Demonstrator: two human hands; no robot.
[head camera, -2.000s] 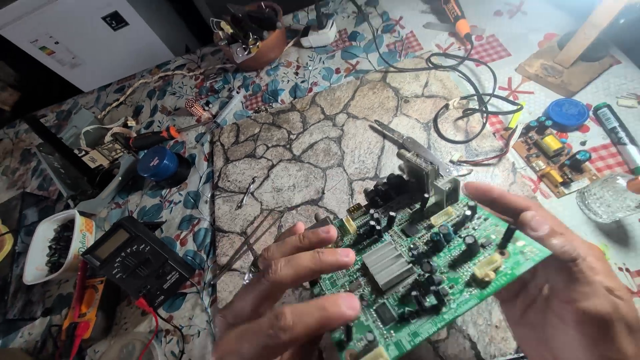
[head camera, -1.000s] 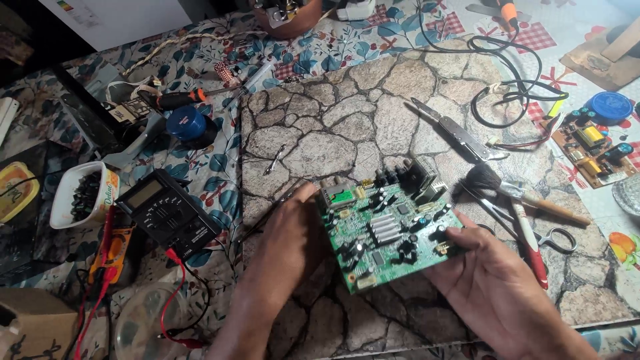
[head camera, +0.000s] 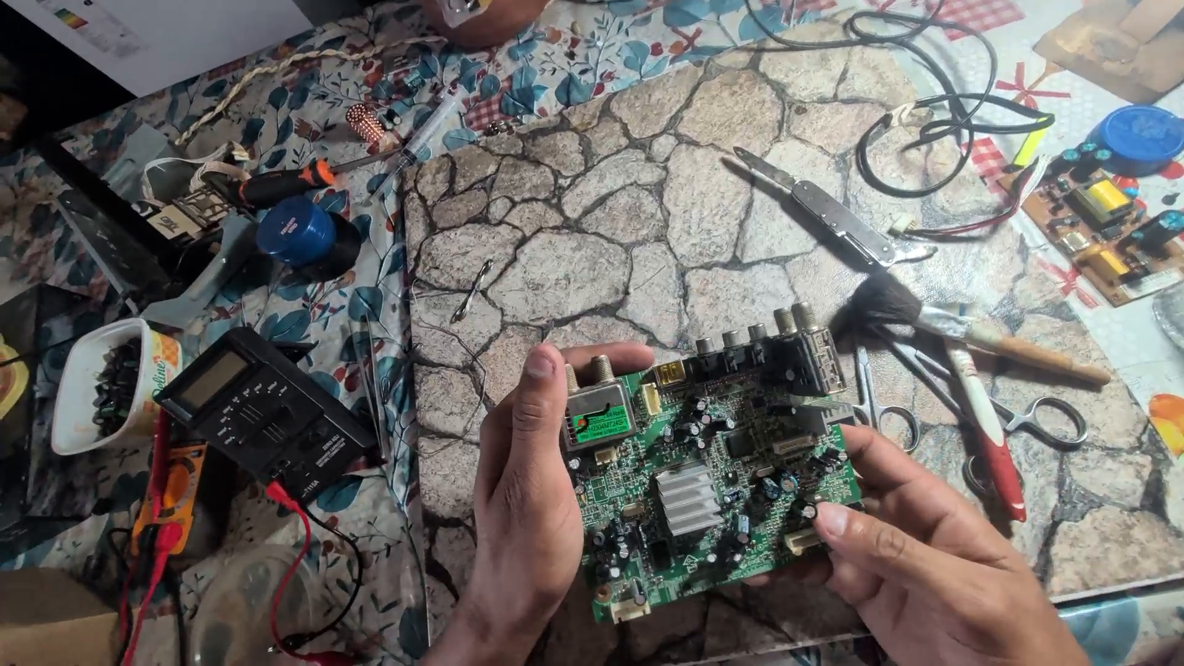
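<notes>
Between both hands I hold a green circuit board (head camera: 712, 555) above the stone-patterned mat (head camera: 573, 268). It carries a finned silver heatsink (head camera: 687, 499), a metal tuner can (head camera: 597, 414) and a row of jacks along its far edge. My left hand (head camera: 536, 490) grips the board's left edge, thumb up beside the tuner can. My right hand (head camera: 925, 536) pinches the right edge, thumb on top and fingers partly hidden beneath. Right of the board lie a wooden-handled brush (head camera: 999, 342), metal scissors-like tools (head camera: 1045, 423) and a red-and-white handled tool (head camera: 985, 425). A folding multi-tool knife (head camera: 837, 217) lies beyond the board.
At left are a black multimeter (head camera: 268, 416) with red and black leads, an orange meter (head camera: 171, 499), a plastic tub of small parts (head camera: 69, 398), a blue cap (head camera: 296, 231) and a screwdriver (head camera: 287, 183). A brown circuit board (head camera: 1101, 222) and a black cable (head camera: 990, 120) are at right.
Two seconds ago the board was tilted, with my left fingers spread over its near left part; now my left hand holds its left edge. The view has shifted.
</notes>
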